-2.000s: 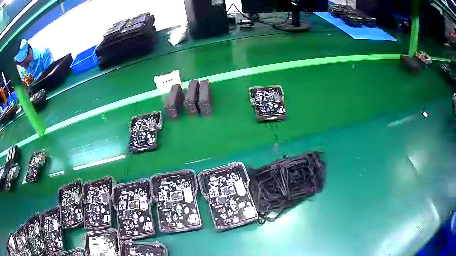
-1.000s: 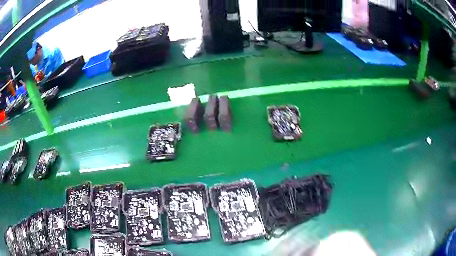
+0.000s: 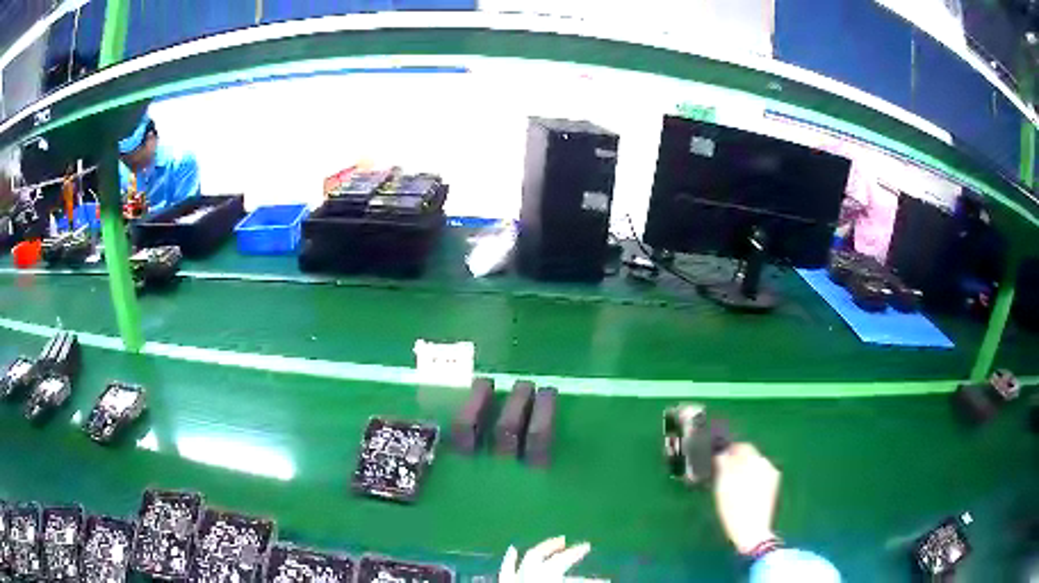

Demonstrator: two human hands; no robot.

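My right hand (image 3: pixel 746 487) is reached out right of centre, its fingers at the right edge of a black housing (image 3: pixel 684 442), which is tilted with its dark side showing and is blurred. My left hand (image 3: pixel 547 563) is cut off by the bottom edge, its fingers apart and nothing seen in it. Another housing with a speckled circuit board (image 3: pixel 394 458) lies left of centre. A row of similar housings (image 3: pixel 169 533) runs along the lower left, partly cut off. One more housing (image 3: pixel 943 549) lies at the lower right.
Three dark blocks (image 3: pixel 513 419) stand beside a white card (image 3: pixel 444 360) on the light-green strip. Behind are a blue bin (image 3: pixel 271 230), a black tray (image 3: pixel 370 241), a computer tower (image 3: pixel 567 203) and a monitor (image 3: pixel 746 188). A person (image 3: pixel 165 177) is at far left.
The view has tilted up, and the tangled black heap is out of frame. My right hand has come to the right-hand far housing, which is now tilted. My left hand shows at the bottom.
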